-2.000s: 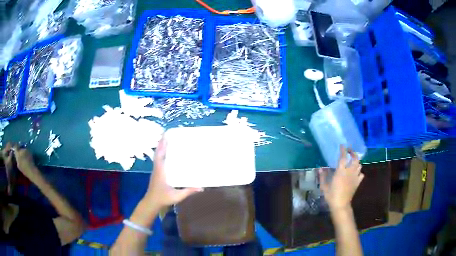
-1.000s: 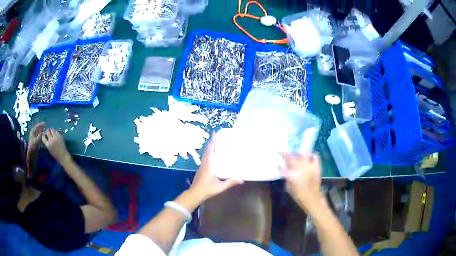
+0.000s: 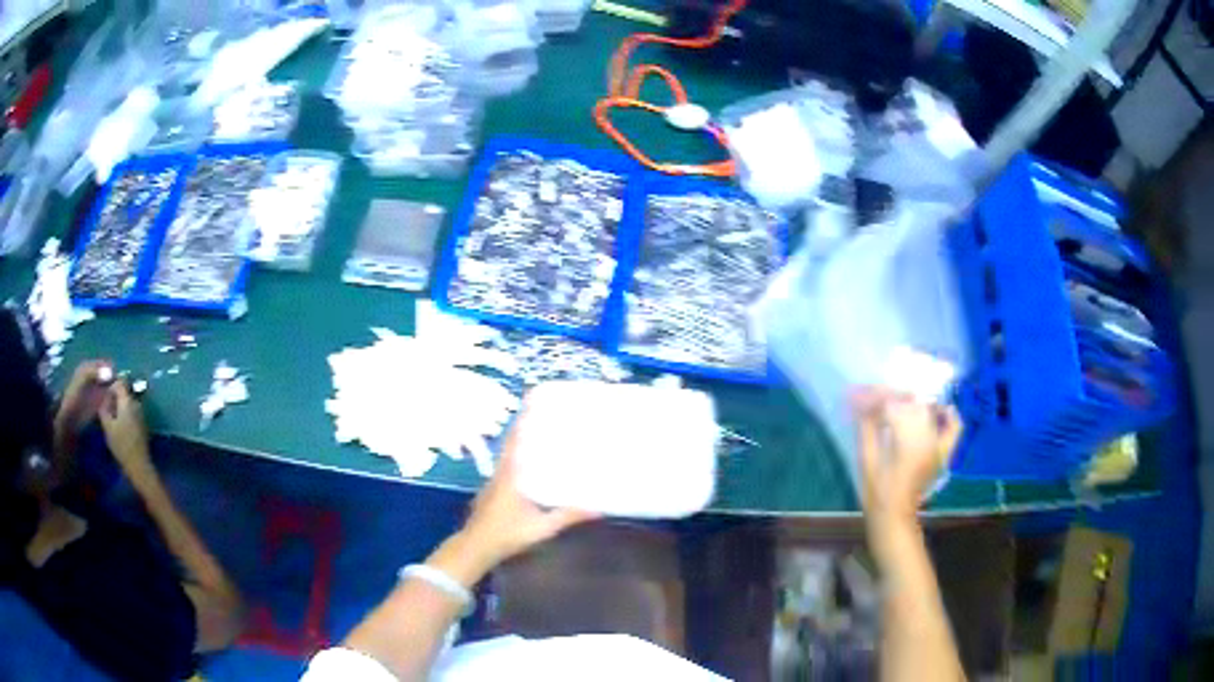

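My left hand (image 3: 513, 506) holds a white rounded rectangular tub or lid (image 3: 615, 449) by its left edge, over the bench's front edge. My right hand (image 3: 905, 446) is closed on a blurred, translucent plastic bag or sheet (image 3: 872, 313) to the right. Two blue trays stand behind the tub: the left tray (image 3: 457, 253) holds short metal pieces, the right tray (image 3: 619, 333) holds thin metal rods. A large pile of white strips (image 3: 406, 393) lies left of the tub, with loose metal pieces (image 3: 566, 360) beside it.
A digital scale (image 3: 394, 243) lies left of the trays. Plastic boxes (image 3: 400, 100) and an orange cord (image 3: 619, 100) are behind. A blue crate (image 3: 1018, 320) stands at the right. Another person's hands (image 3: 113, 406) are at the far left.
The translucent bag or sheet has moved from behind the tub to the right with my right hand. My left hand still holds the white tub. The camera view has shifted.
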